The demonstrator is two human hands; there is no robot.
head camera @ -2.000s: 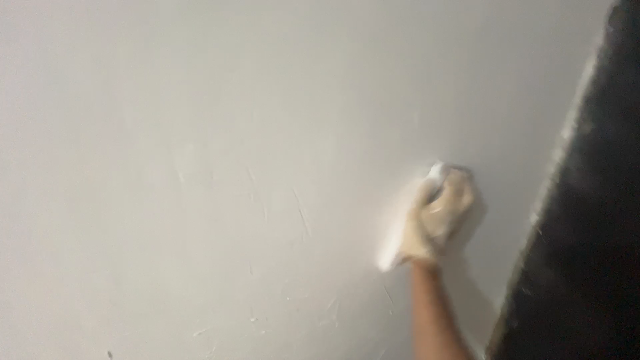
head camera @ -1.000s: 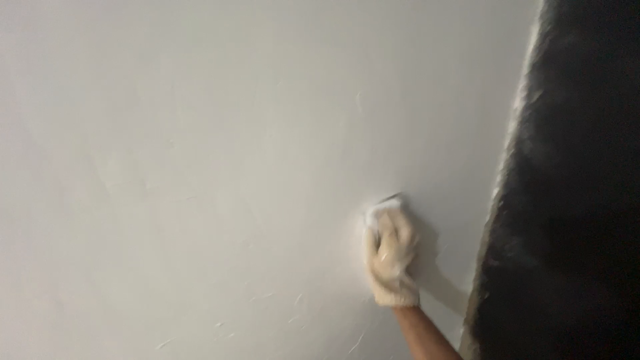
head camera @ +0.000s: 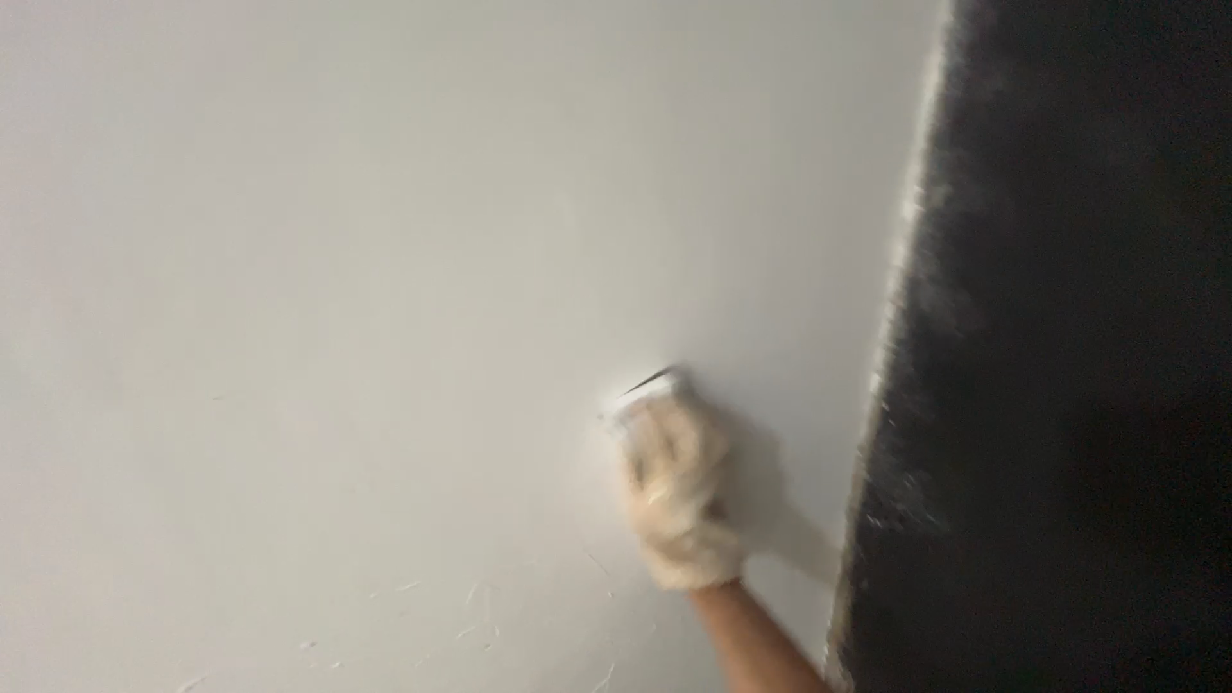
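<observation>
My right hand (head camera: 681, 491), in a cream-coloured work glove, reaches up from the lower right. Its fingers are closed on a small, flat white block or pad (head camera: 647, 390) with a dark top edge, held against a pale wall surface (head camera: 366, 289). Motion blur and the glove hide most of the held thing, so its exact kind cannot be told. A soft shadow falls on the surface to the right of the glove. My left hand is out of view.
A rough, whitish edge (head camera: 890, 318) runs down the right side of the pale surface. Beyond it lies a dark area (head camera: 1078, 289) with white smears near the edge. Small raised marks (head camera: 472, 592) dot the lower part of the surface.
My right hand, still holding the pad, has moved over the pale surface and its wrist is turned differently than two seconds ago. The view has shifted too.
</observation>
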